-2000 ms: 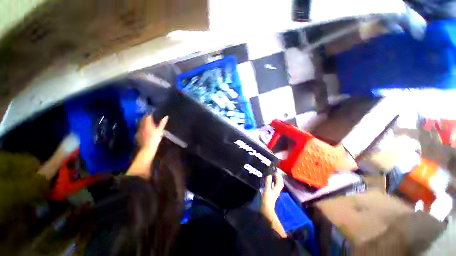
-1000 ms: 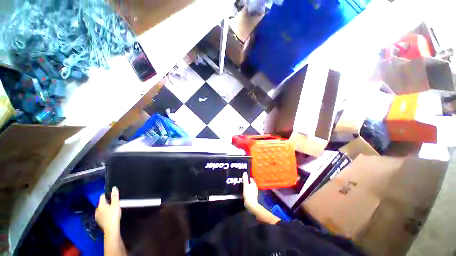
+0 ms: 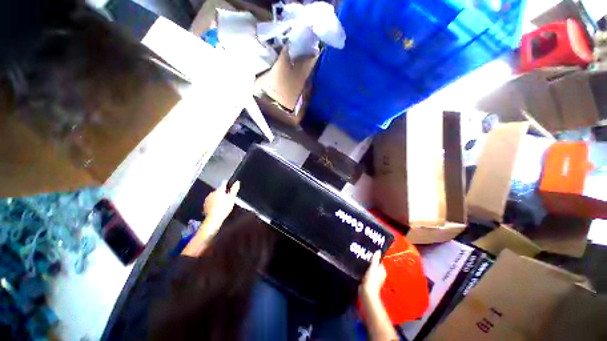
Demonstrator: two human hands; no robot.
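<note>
A glossy black product box (image 3: 299, 206) with white lettering lies tilted in front of me over my lap. My left hand (image 3: 221, 208) holds its left end by the edge. My right hand (image 3: 374, 278) holds its right end near the lettering. My fingers are partly hidden by the box, and dark hair covers part of its near side.
The white bench (image 3: 156, 170) at left bears pale tangled cables (image 3: 50, 230) and a smartphone (image 3: 118, 232). An open carton (image 3: 419, 180), an orange-red stool (image 3: 403, 286) and a brown carton (image 3: 512, 306) stand at right. Large blue plastic (image 3: 399, 60) is at the top.
The view has turned. The black box, level a second ago, now slants down to the right, still between both hands. It hides more of the stool.
</note>
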